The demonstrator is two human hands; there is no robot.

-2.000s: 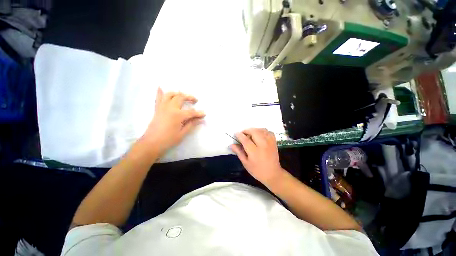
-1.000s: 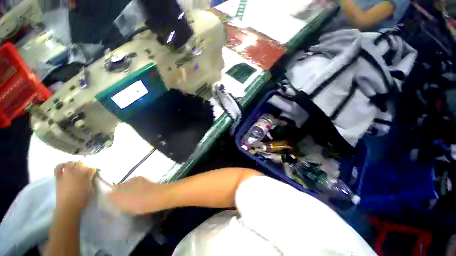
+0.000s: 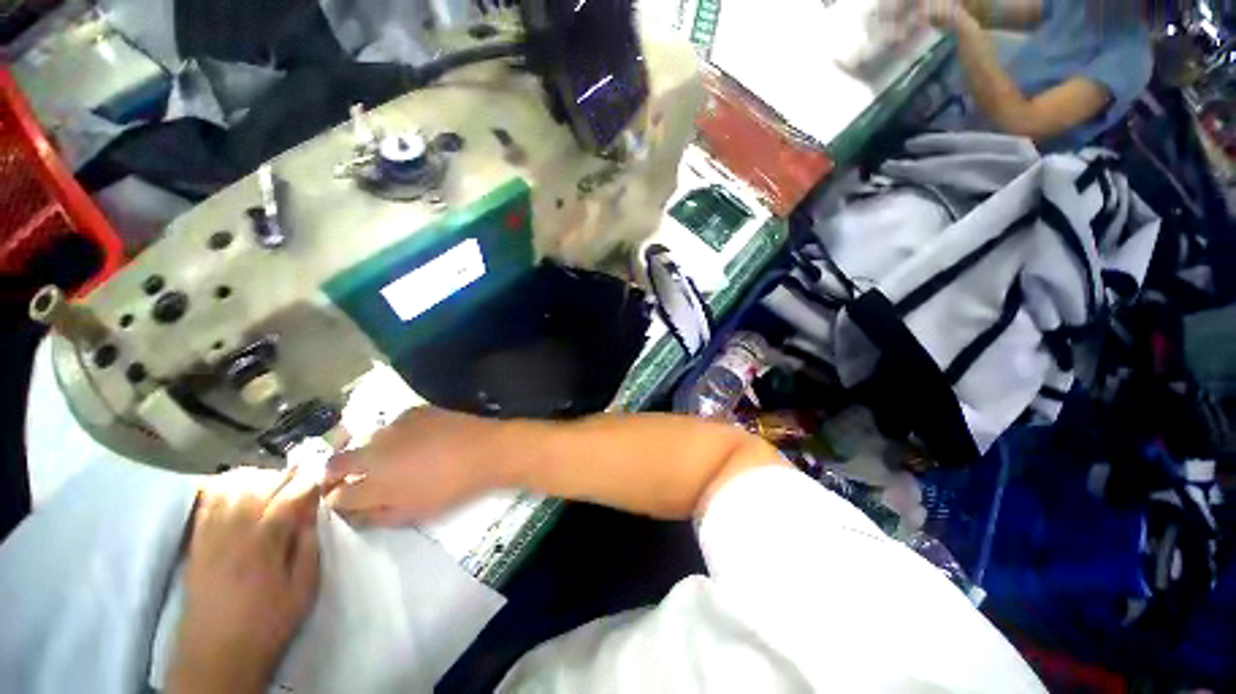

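Observation:
The light panel (image 3: 393,597) lies over the table's near edge and hangs down in front of me, at the lower left. My left hand (image 3: 251,563) rests on it, fingers pointing toward the needle area. My right hand (image 3: 407,468) is beside it with fingertips pinching the cloth edge close to the presser foot (image 3: 301,431). The fingertips of both hands nearly touch. The sewing machine (image 3: 203,319) stands over them, its green panel (image 3: 508,251) lit. The needle itself is too small to make out.
A black piece (image 3: 522,359) lies under the machine arm. A folded black-and-white strip (image 3: 678,301) is at the table edge. A phone (image 3: 590,75) leans on the machine. A red basket (image 3: 48,190) is at left, a finished bundle (image 3: 1003,258) at right. Another person's arm (image 3: 1003,95) shows behind.
The view has swung right since the first frame. Both hands have moved with the light panel up to the presser foot. The dark line seen between hand and black piece is now hidden.

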